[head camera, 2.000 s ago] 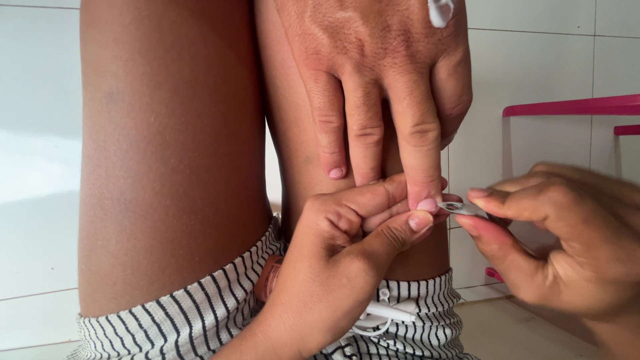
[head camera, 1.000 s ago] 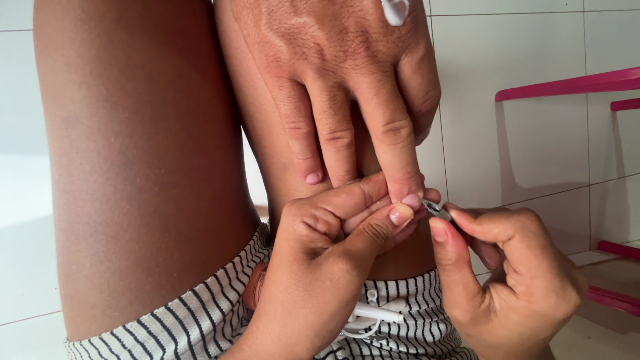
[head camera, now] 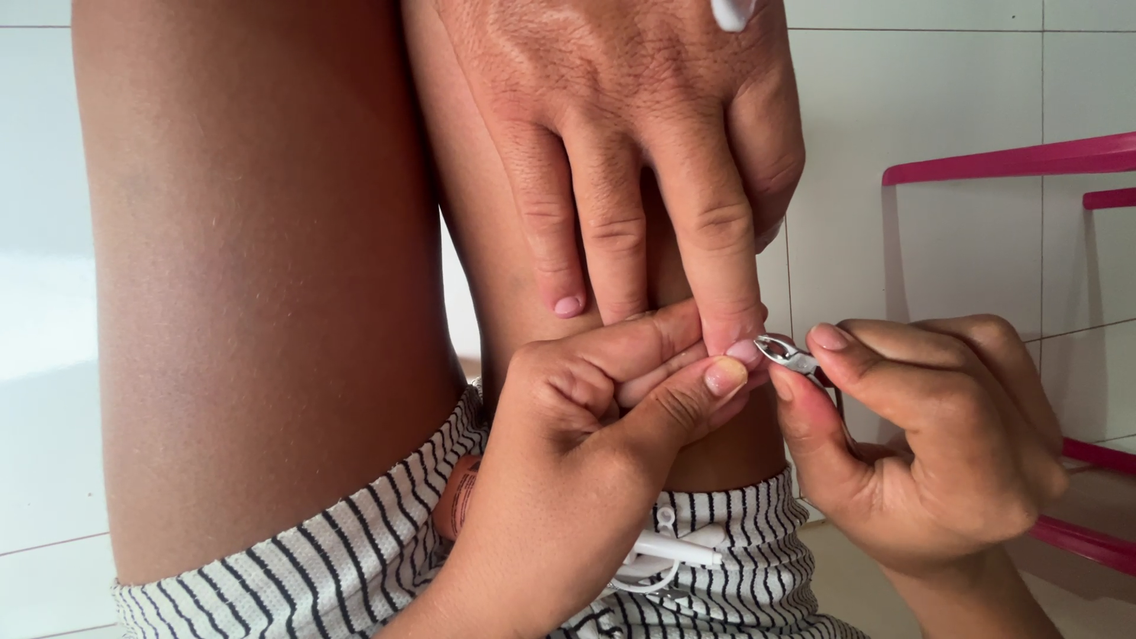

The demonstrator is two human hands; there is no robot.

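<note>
My left hand point(head camera: 603, 417) holds a finger of another person's hand point(head camera: 639, 133), its thumb against the fingertip and its fingers beneath. In my right hand point(head camera: 923, 426) is a pair of metal cuticle nippers point(head camera: 788, 353), gripped between thumb and fingers. The nippers' jaws are at the side of the held fingernail point(head camera: 744, 352); whether they touch the skin cannot be told. The other person's hand lies palm down over my thigh, fingers pointing toward me, with a blob of white cream point(head camera: 733, 11) on it. The nippers' handles are mostly hidden in my right hand.
My bare thighs point(head camera: 257, 266) and striped shorts point(head camera: 302, 559) lie below the hands. A white cable with a plug-like piece point(head camera: 679, 548) rests on the shorts, partly behind my left wrist. Pink bars of a piece of furniture point(head camera: 1012, 161) stand at the right, by white tiles point(head camera: 914, 89).
My right hand has turned and its fingers have shifted on the nippers, whose jaws show more plainly now. My left hand keeps its hold on the other person's finger.
</note>
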